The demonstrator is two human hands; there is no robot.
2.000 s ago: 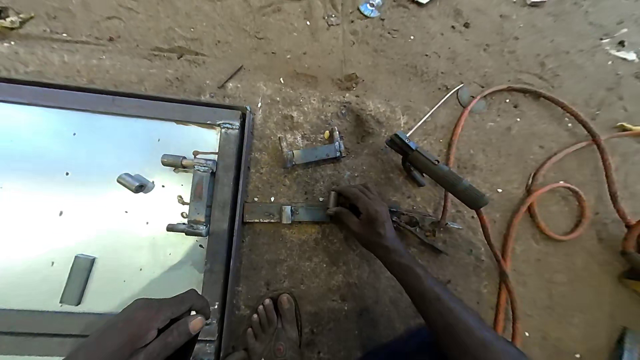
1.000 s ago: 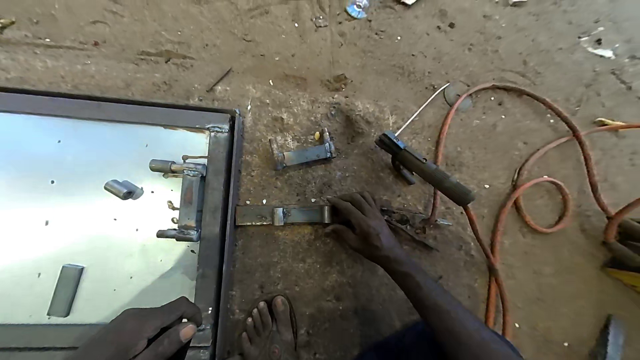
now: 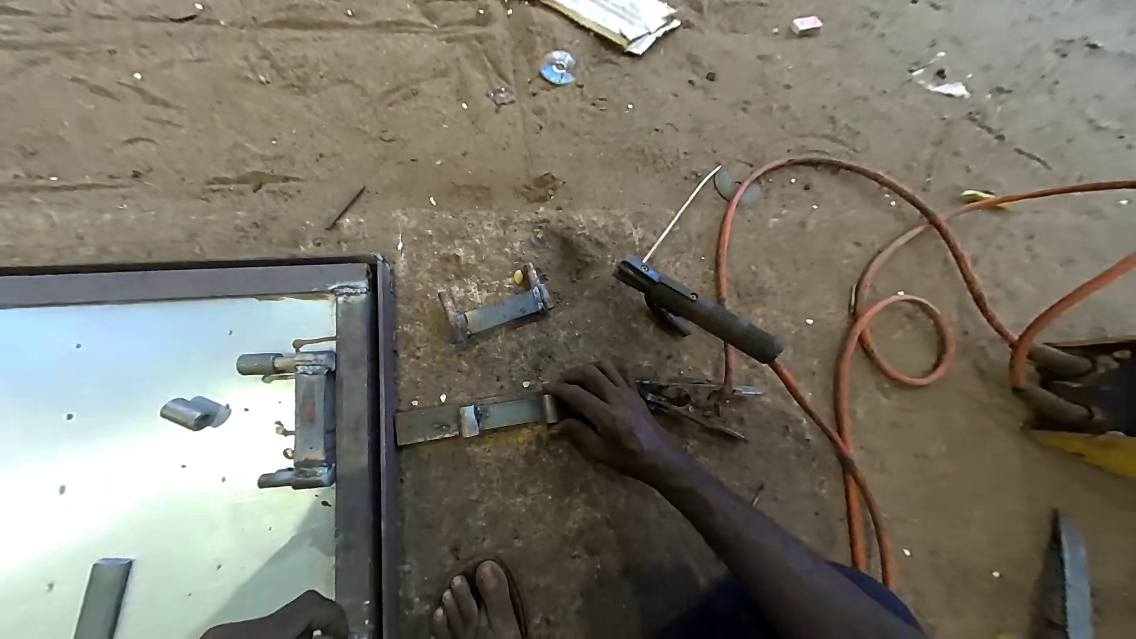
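Observation:
My right hand (image 3: 608, 417) has its fingers on a short metal piece (image 3: 550, 409) at the right end of a flat steel bar (image 3: 430, 425), which lies on the ground beside the frame. A second upright piece (image 3: 469, 421) stands across the bar. My left hand (image 3: 280, 619) is at the bottom edge, over the sheet metal panel, partly cut off; what it holds is hard to tell. Above the bar lies a steel bracket (image 3: 504, 313). A similar bracket (image 3: 314, 419) sits at the right side of the panel. An electrode holder (image 3: 701, 311) with a welding rod (image 3: 682, 213) lies right of my right hand.
The steel frame (image 3: 355, 497) fills the lower left, with a short tube (image 3: 188, 413) and a flat metal strip (image 3: 105, 596) on its panel. A ground clamp (image 3: 697, 404) lies past my right hand. Orange cables (image 3: 852, 444) loop at right. My bare foot (image 3: 479, 603) is near the frame.
The fingers of my right hand have shifted from above the upright end piece to its right side. The view has moved, so the frame and left hand sit lower.

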